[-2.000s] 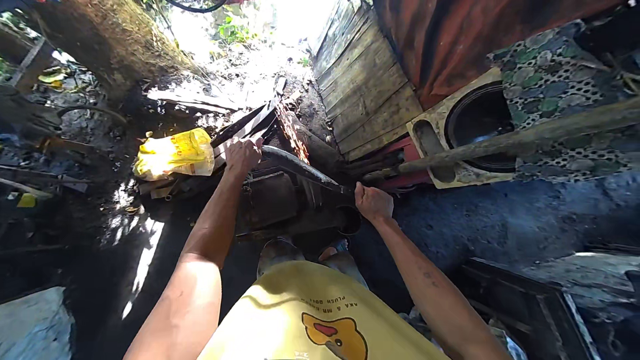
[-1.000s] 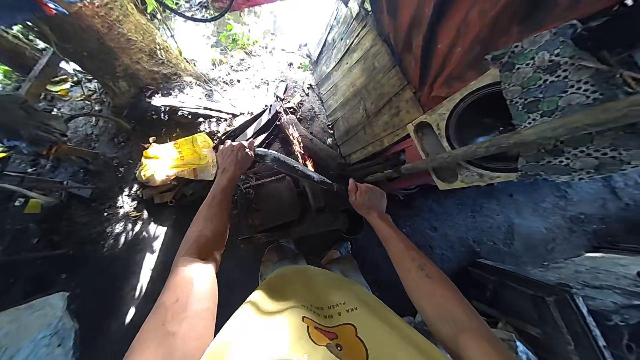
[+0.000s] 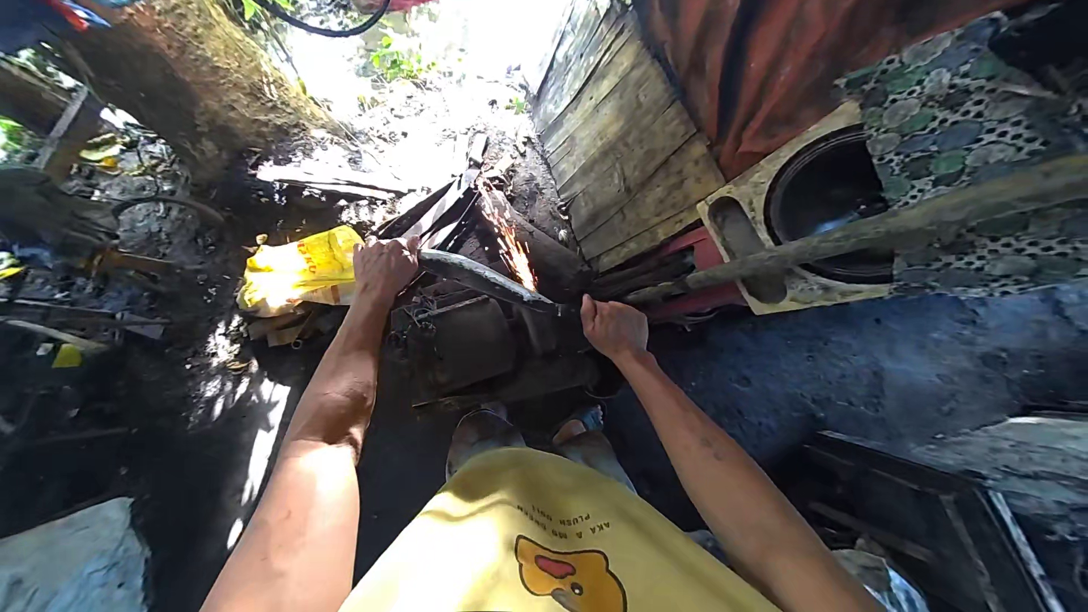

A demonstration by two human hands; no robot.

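Observation:
A long, curved metal blade [image 3: 484,277] spans the space between my hands. My left hand [image 3: 387,265] is closed around its left end, beside a yellow plastic sack. My right hand [image 3: 614,326] is closed at the other end, its grip on the narrow tip partly hidden by the fingers. Orange sparks [image 3: 510,242] stream away from the blade near its right end, over a dark grinding machine [image 3: 467,344] that stands low in front of my feet. The contact point itself is too dark to make out.
The yellow sack [image 3: 302,268] lies on scraps at the left. Wooden planks [image 3: 633,170] stand ahead on the right. A pale panel with a round opening [image 3: 799,293] and a long wooden pole [image 3: 935,212] are at the right. A dark frame [image 3: 901,476] lies lower right.
Sparks, bright two seconds ago and fainter one second ago, are bright again. My hands have shifted the blade slightly and remain closed at its ends.

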